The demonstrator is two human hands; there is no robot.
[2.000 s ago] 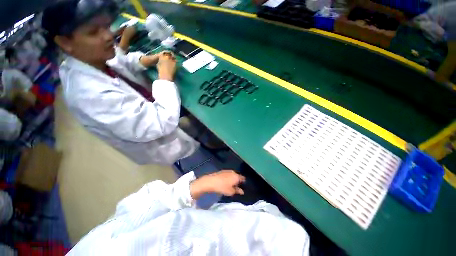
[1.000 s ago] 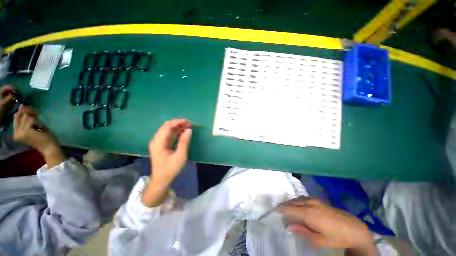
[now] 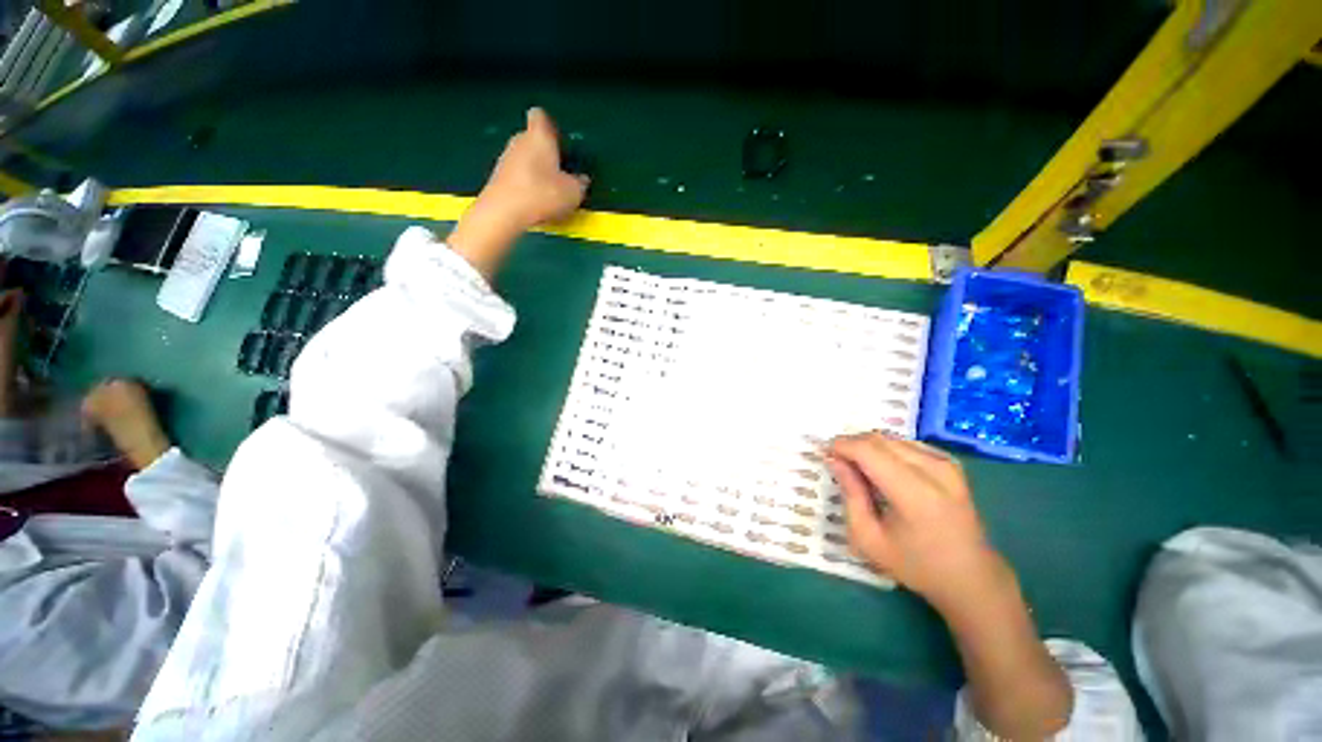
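Observation:
My left hand (image 3: 525, 186) is stretched out past the yellow strip, over the dark green surface beyond it. A small dark thing shows at its fingers; I cannot tell whether it is held. My right hand (image 3: 916, 510) is over the right part of the white slotted tray (image 3: 725, 384), its thumb and forefinger close together at the slots. Whether a small part is between them is too small to tell. Thin dark parts show in the left slots; several lower and right slots look tan. The blue bin (image 3: 1005, 365) at the tray's right holds shiny bits.
Black frames (image 3: 309, 309) stand in rows at left, partly behind my left sleeve. One black frame (image 3: 764, 151) lies beyond the yellow strip (image 3: 725, 239). A yellow post (image 3: 1145, 138) rises behind the bin. A dark stick (image 3: 1256, 405) lies right. A neighbour's hands (image 3: 128, 418) are far left.
My left hand has moved from the bench's near side out over the strip. My right hand has moved from my lap up onto the tray. The view has shifted.

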